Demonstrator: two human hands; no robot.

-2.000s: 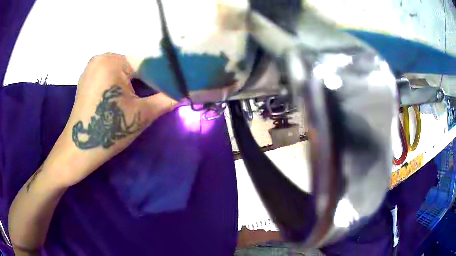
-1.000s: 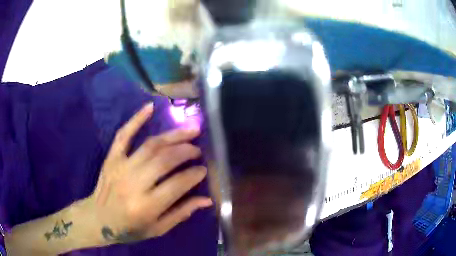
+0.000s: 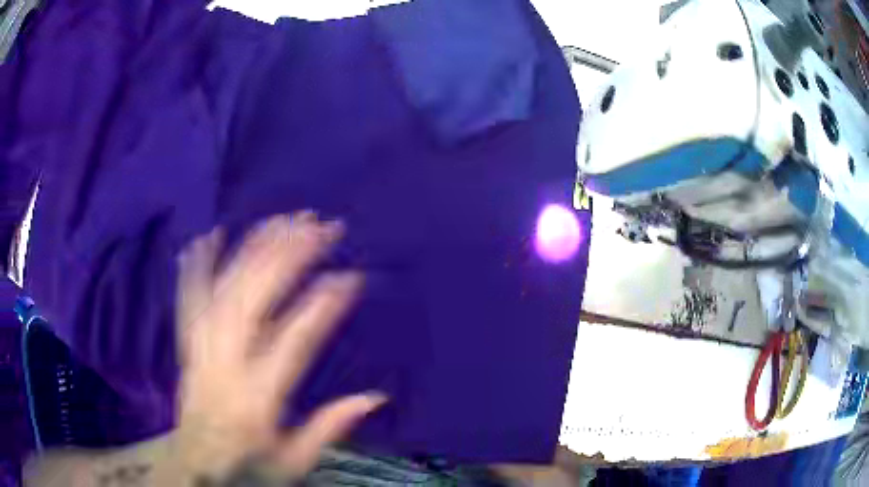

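Observation:
A large dark purple garment panel point(image 3: 457, 314) lies over the table's left and middle, with a lighter blue-purple patch near its top. My left hand point(image 3: 262, 342) is blurred, palm down over the panel with fingers apart. A skin-coloured patch at the bottom edge may be part of my right hand; it is too cut off to tell. A pink-white light spot point(image 3: 558, 233) glows on the panel's right part. The white and blue sewing machine head point(image 3: 677, 114) stands just right of the panel. Its needle area is unclear.
Scissors with red and yellow handle loops point(image 3: 765, 380) rest right of the machine bed. A worn yellow tape patch point(image 3: 748, 446) is on the table's front edge. Blue basket parts show at far right. Black specks lie on the bed.
The view has shifted, so the machine now appears farther right and the blurred shiny object in front is gone. The panel now lies left of the machine head. My left hand appears away from the light.

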